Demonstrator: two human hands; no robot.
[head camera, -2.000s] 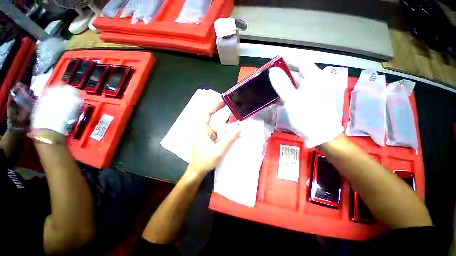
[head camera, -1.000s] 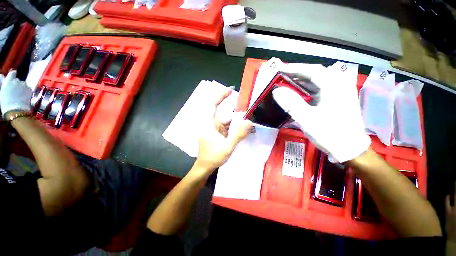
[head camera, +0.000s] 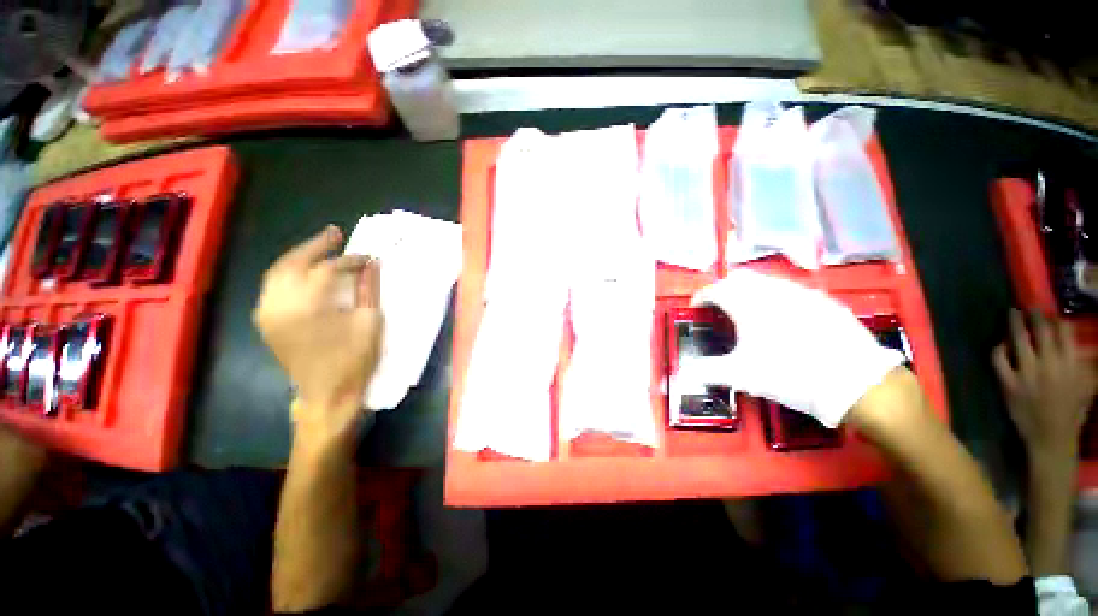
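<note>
A red foam tray (head camera: 506, 490) lies before me. My right hand (head camera: 801, 343), in a white glove, has its fingers round the upper and right edges of a flip phone (head camera: 702, 391) lying in a lower-row pocket. Another phone (head camera: 797, 425) lies partly under the hand. White sleeve bags (head camera: 518, 373) cover the tray's left pockets. Frosted bags with phone shapes inside (head camera: 771, 193) lie in the upper right pockets. My left hand (head camera: 323, 315), bare and blurred, is raised with curled fingers at a stack of white sheets (head camera: 415, 289); whether it pinches anything is unclear.
A second red tray with phones (head camera: 145, 415) lies left. A white bottle (head camera: 419, 90) and stacked red trays (head camera: 241, 102) stand behind, near a pale raised strip (head camera: 626, 34). Another person's hand (head camera: 1045, 373) is at a tray on the right.
The phone held between both hands is no longer in them. My right hand moved down to the tray, my left hand moved left. Another white bag covers the label's former pocket. The view shifted.
</note>
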